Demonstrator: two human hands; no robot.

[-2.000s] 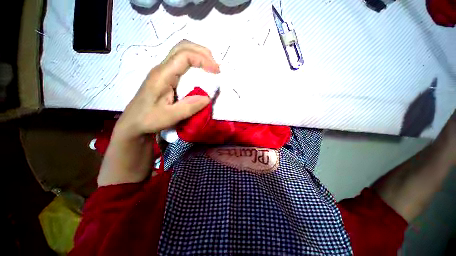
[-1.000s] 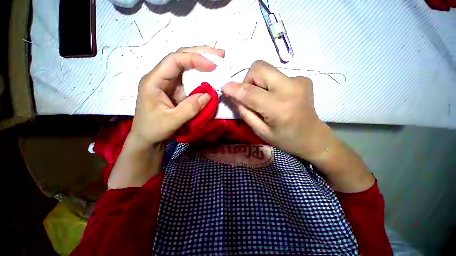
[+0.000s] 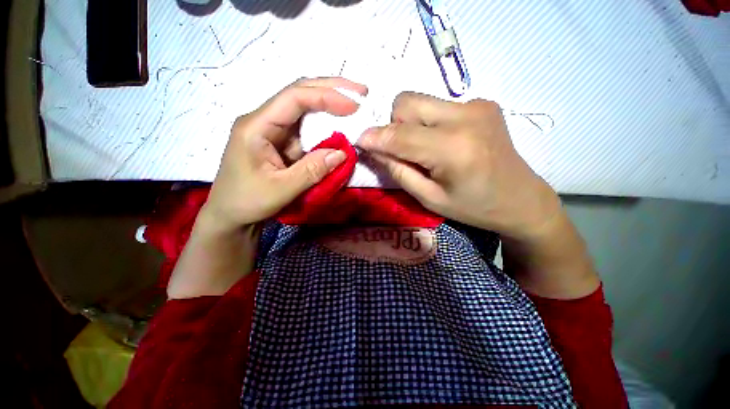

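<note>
My left hand (image 3: 268, 156) holds the pointed tip of the red fabric piece (image 3: 338, 177) between thumb and fingers. A white pompom (image 3: 322, 128) sits in the curl of the same hand against the red tip, hard to tell from the white cloth. My right hand (image 3: 460, 156) is beside it, its thumb and forefinger pinched at the red tip. A short dark line shows at those fingertips, too small to identify surely. The red piece hangs over the table's near edge onto the lap. A loop of thread (image 3: 535, 120) shows right of my right hand.
Snips (image 3: 447, 49) lie above my right hand. A black phone (image 3: 118, 41) is at the upper left. Loose threads lie on the white table cloth (image 3: 624, 104). White pompoms show at the top edge. A red heap with a white spot (image 3: 164, 232) is below the table at left.
My right hand has come in from the far right to the red tip, where its fingertips stay. My left hand keeps its hold. The view has shifted slightly.
</note>
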